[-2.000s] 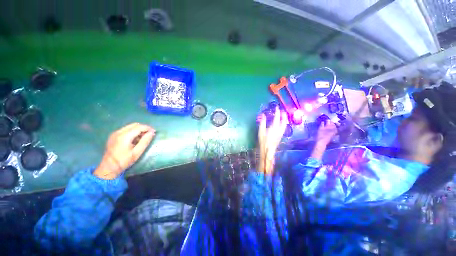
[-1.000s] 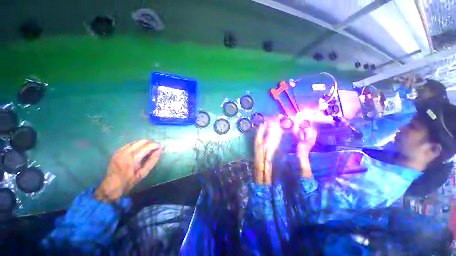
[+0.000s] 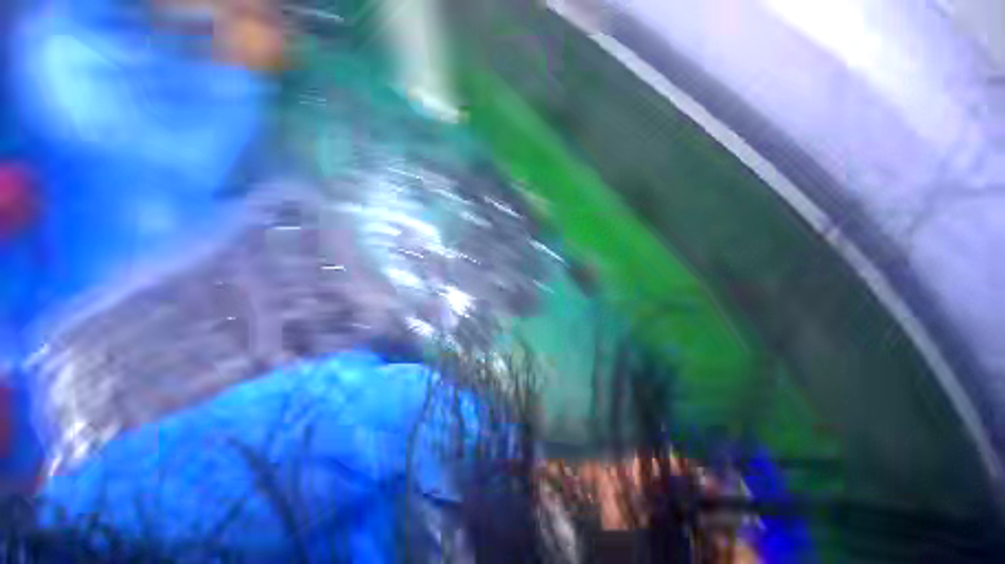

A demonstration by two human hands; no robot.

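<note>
The view is strongly blurred. A shiny, see-through sheet with dark patches, seemingly the clear blister tray point(image 3: 441, 259), lies across the middle left, over the bench edge. Skin of a hand shows at the bottom centre right, behind strands of hair. I cannot tell which hand it is, whether it is mine, or whether it holds anything. A strong blue shape, probably the blue parts bin point(image 3: 777, 507), is beside it at the bottom. A blue sleeve or smock point(image 3: 298, 441) fills the lower left.
The green bench surface point(image 3: 568, 342) and its bright green strip point(image 3: 661, 275) curve down to the right. A pale rail point(image 3: 771, 187) runs along the far side. A person in blue point(image 3: 143, 110) is at the upper left, with blurred skin above the bench.
The view has swung sharply to the left. The neighbour's purple-lit station has left the picture, the bin has shifted to the lower right, and the shiny tray has come into view.
</note>
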